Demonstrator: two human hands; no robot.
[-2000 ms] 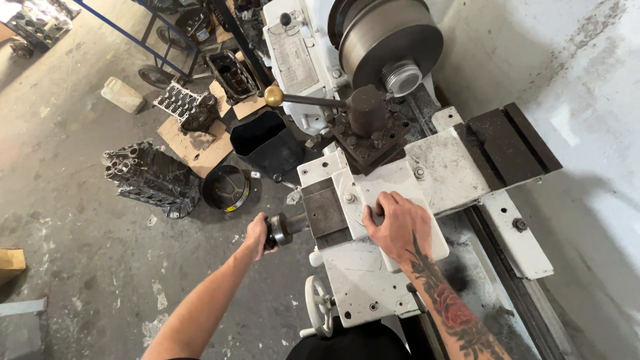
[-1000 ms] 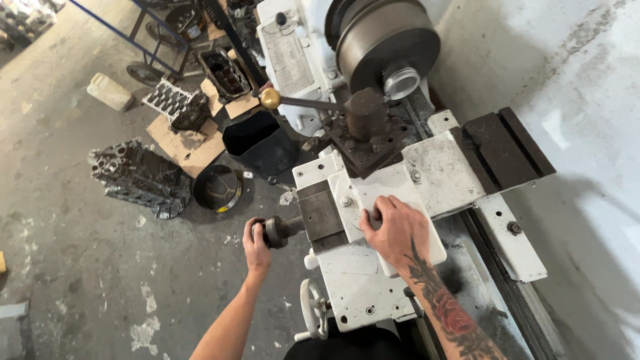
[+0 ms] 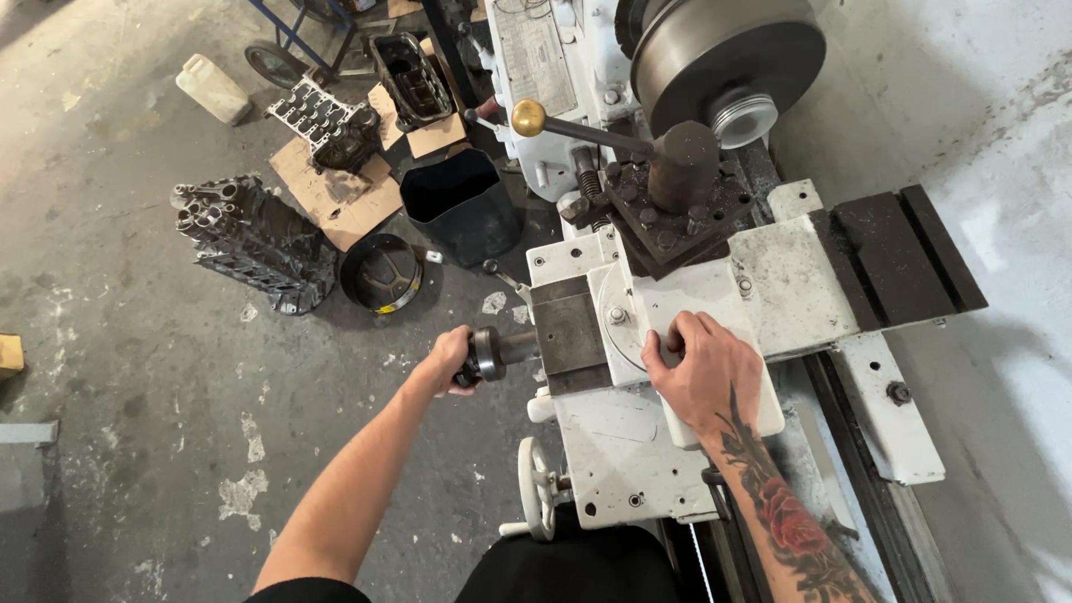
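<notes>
A metal lathe fills the right half of the view. My left hand (image 3: 453, 362) is closed on the cross-slide handle (image 3: 488, 354), whose round collar and shaft run into the slide's left end. My right hand (image 3: 702, 368) rests on the white compound slide (image 3: 695, 293), its fingers curled; whether they grip a part beneath is hidden. Above it stand the square tool post (image 3: 682, 167) and its lever with a brass ball knob (image 3: 528, 117). Behind the tool post is the chuck (image 3: 720, 59) with a threaded metal workpiece (image 3: 744, 121) in its centre.
On the floor at left stand an engine block (image 3: 255, 243), a cylinder head (image 3: 322, 126) on cardboard (image 3: 368, 209), a black bin (image 3: 461, 205), a round black pan (image 3: 381, 272) and a plastic jug (image 3: 213, 88). A white handwheel (image 3: 536, 488) juts out near my body. A wall runs along the right.
My left hand has shifted its hold around the cross-slide handle. My right hand stays on the compound slide.
</notes>
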